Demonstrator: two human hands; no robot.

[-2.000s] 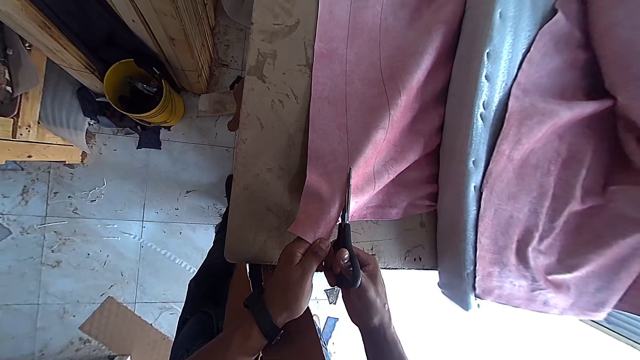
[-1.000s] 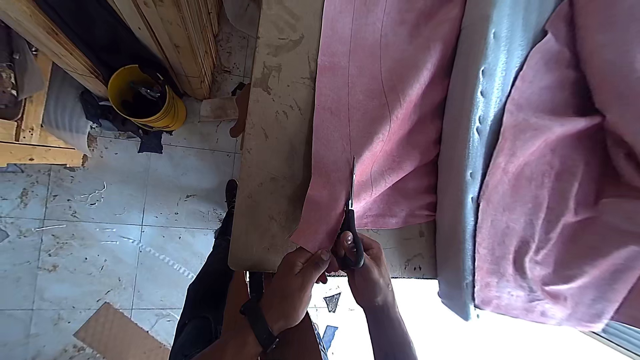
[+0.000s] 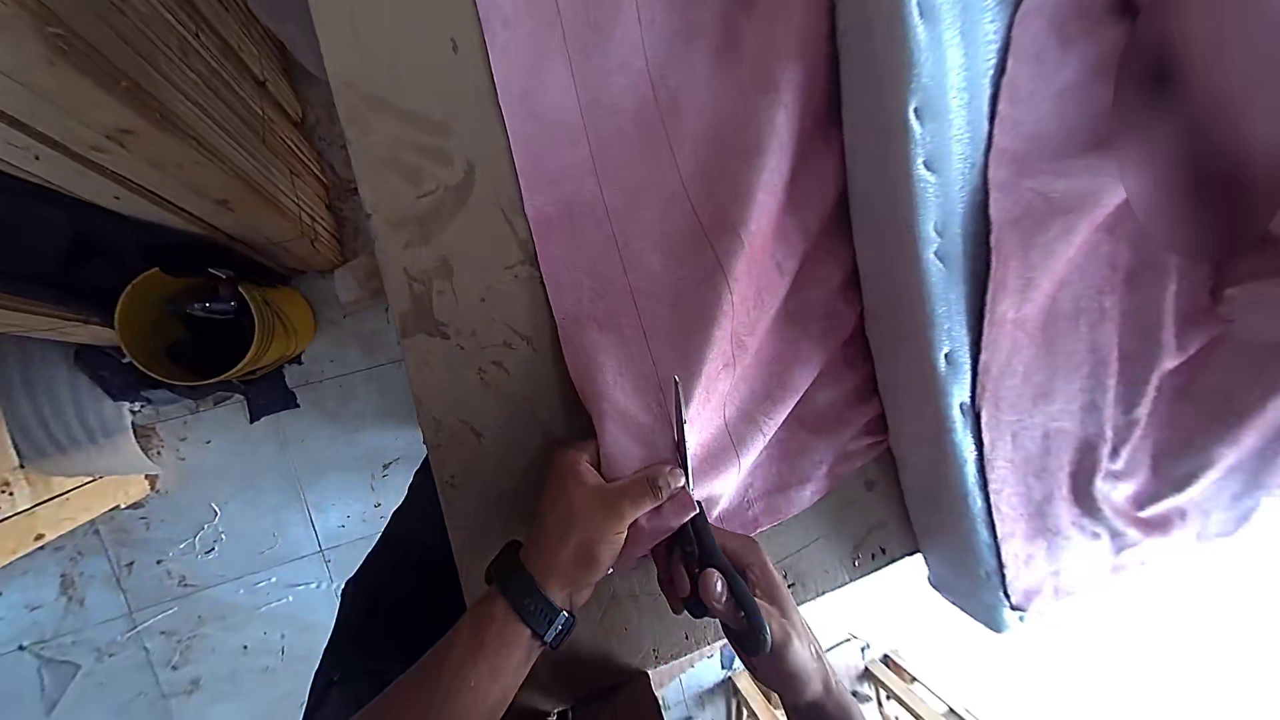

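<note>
Pink suede-like material (image 3: 680, 250), probably leather, lies over the table and bears two long drawn lines. My left hand (image 3: 590, 520), with a dark watch on its wrist, pinches the near left edge strip between thumb and fingers. In my right hand (image 3: 740, 600) are black-handled scissors (image 3: 684, 430), their blades pointing away from me at the left drawn line. The blades look nearly together, and part of them is hidden by the material. My left thumb is right beside the blades.
A grey padded roll (image 3: 915, 300) runs along the right of the pink piece, with more pink material (image 3: 1080, 400) beyond it. The worktable's bare edge (image 3: 420, 250) shows at left. A yellow bucket (image 3: 290, 320) stands on the tiled floor (image 3: 220, 510) near stacked wood (image 3: 190, 110).
Both hands have moved farther in over the table, and the scissors are farther along the left drawn line. My left hand has a grip higher on the strip. The view has shifted closer.
</note>
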